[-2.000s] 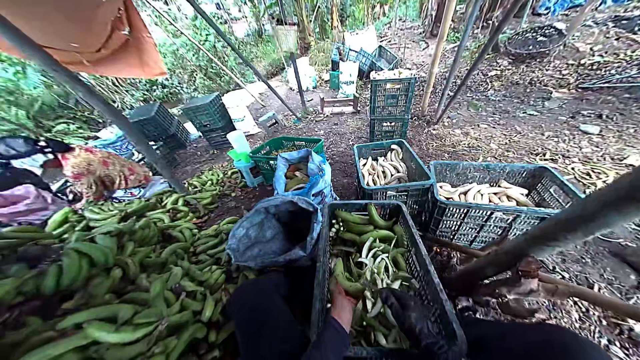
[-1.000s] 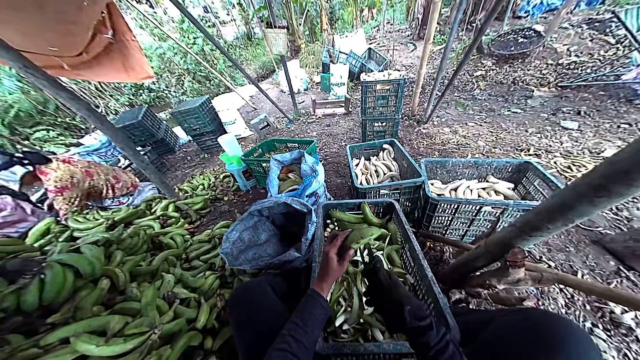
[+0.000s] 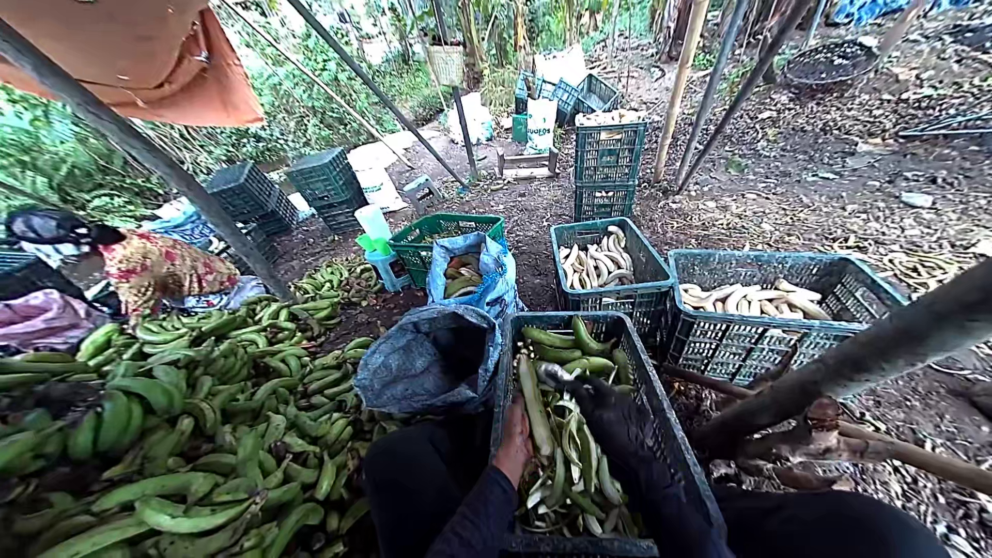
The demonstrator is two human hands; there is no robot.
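A dark plastic crate (image 3: 666, 411) lies between my knees, with whole green plantains (image 3: 554, 339) at its far end and strips of peel (image 3: 577, 457) nearer me. My bare left hand (image 3: 514, 442) is at the crate's left side, against a pale, partly peeled plantain (image 3: 535, 403) that stands lengthwise. Its fingers are partly hidden. My right hand (image 3: 601, 407), in a dark glove, reaches over the middle of the crate. Something shiny and pale shows at its fingertips, too blurred to name.
An open woven sack (image 3: 426, 364) and a blue sack of plantains (image 3: 496, 271) stand left of the crate. Two crates (image 3: 612, 294), (image 3: 783, 333) of peeled plantains stand beyond it. Green plantains (image 3: 178, 480) are heaped at left, near a bent-over person (image 3: 163, 267). A wooden pole (image 3: 852, 364) slants at right.
One second ago my left hand was at a green plantain near the crate's far end; now it is lower, at the left side beside a pale plantain.
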